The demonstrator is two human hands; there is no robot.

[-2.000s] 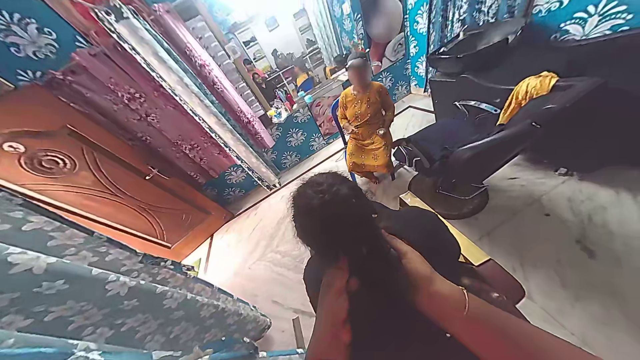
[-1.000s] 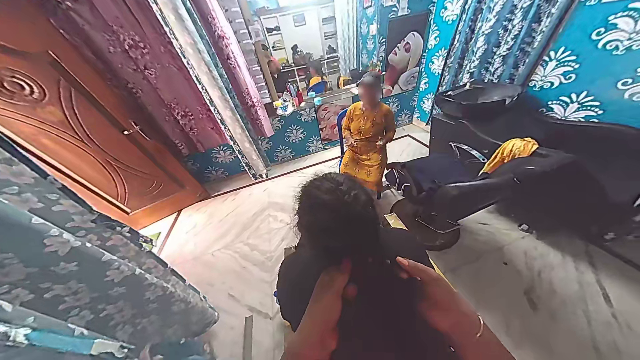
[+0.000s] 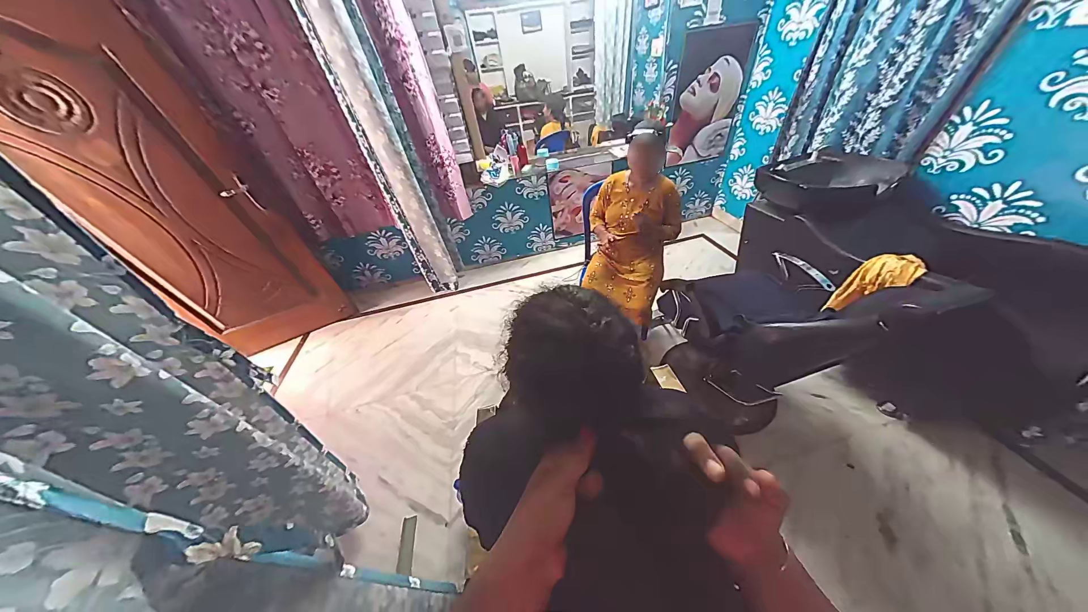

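A person with dark curly hair [image 3: 569, 340], dressed in dark clothing, is just in front of me with their back turned. My left hand [image 3: 565, 484] is at the gathered hair below the back of the head, its fingertips partly hidden in the dark strands; the hair appears held there. My right hand [image 3: 744, 493] is at the right side of the person's upper back, fingers bent and somewhat apart. Whether a strand lies between those fingers cannot be made out. Hair and clothing merge into one dark area between both hands.
Another person in a yellow dress [image 3: 633, 221] sits ahead on a blue chair. A black salon chair [image 3: 765, 314] and a wash basin [image 3: 833, 183] stand at right, with a yellow cloth [image 3: 875, 276]. Floral curtains [image 3: 127, 399] and a wooden door [image 3: 161, 187] are at left.
My right hand has moved away from the hair at the neck, out to the right. My left hand stays at the hair. The view has turned somewhat.
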